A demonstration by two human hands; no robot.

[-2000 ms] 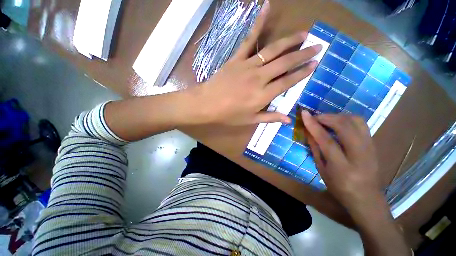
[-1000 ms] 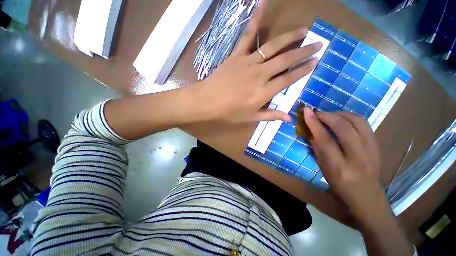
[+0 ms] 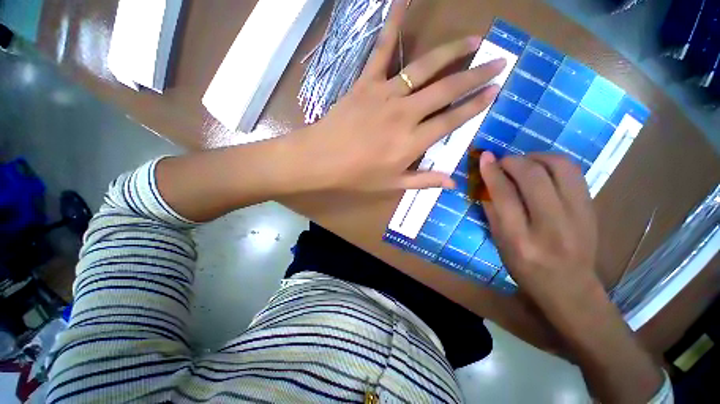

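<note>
A bright blue solar cell panel (image 3: 545, 102) with pale grid lines lies tilted on the table. One white strip (image 3: 418, 207) lies along its left side, another white strip (image 3: 616, 154) along its right side. My left hand (image 3: 375, 134) is spread flat, fingers apart, with fingertips on the left white strip. My right hand (image 3: 545, 221) is closed on a small orange-brown tool (image 3: 478, 175) touching the panel beside the left strip. The tool's rear part is hidden in my fingers.
On the brown tabletop (image 3: 331, 211) stand two white strip stacks (image 3: 264, 63) at the upper left, with a loose ribbon pile (image 3: 339, 55) beside them. Long ribbons lie in a white tray (image 3: 671, 280) at the right. Dark navy cells (image 3: 687, 35) lie at the top right.
The view has shifted slightly. The tool in my right hand has moved slightly up along the left strip. My left hand stays spread over the strip.
</note>
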